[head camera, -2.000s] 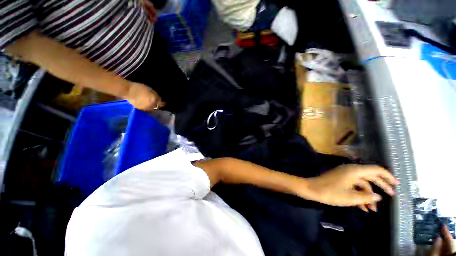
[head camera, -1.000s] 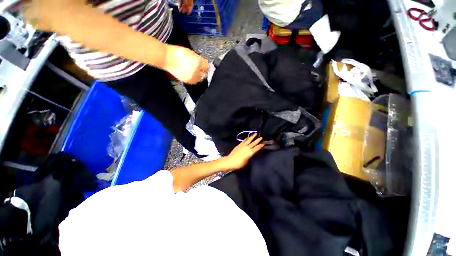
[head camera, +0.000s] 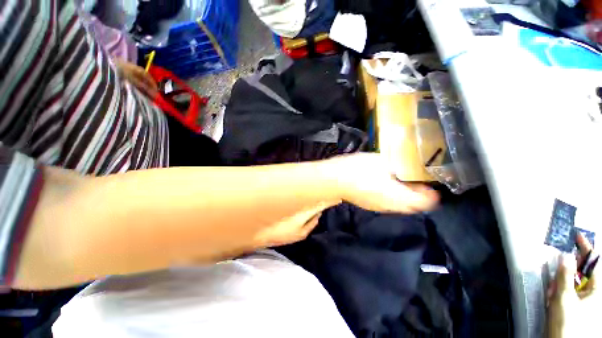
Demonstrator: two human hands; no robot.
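Observation:
Black garments (head camera: 389, 244) lie heaped over and beside the lap, with a small white strip (head camera: 434, 269) on them. My left hand (head camera: 294, 228) is partly hidden under another person's forearm, at the garments' near edge; whether it holds anything is unclear. My right hand (head camera: 566, 284) is at the right edge, partly cut off, on the white table. It holds small yellow and dark snips (head camera: 585, 272) beside a dark printed label (head camera: 561, 224).
A person in a striped top stands at left, their arm (head camera: 198, 204) stretched across the view over the garments. A brown carton (head camera: 399, 135) with clear plastic stands beside the white table (head camera: 488, 99). A blue crate (head camera: 198, 43) and red stool (head camera: 178, 99) are behind.
The other person's arm has moved from the left across the view, over my left hand. The blue bin at left is now out of view. My right hand with the snips has come into view.

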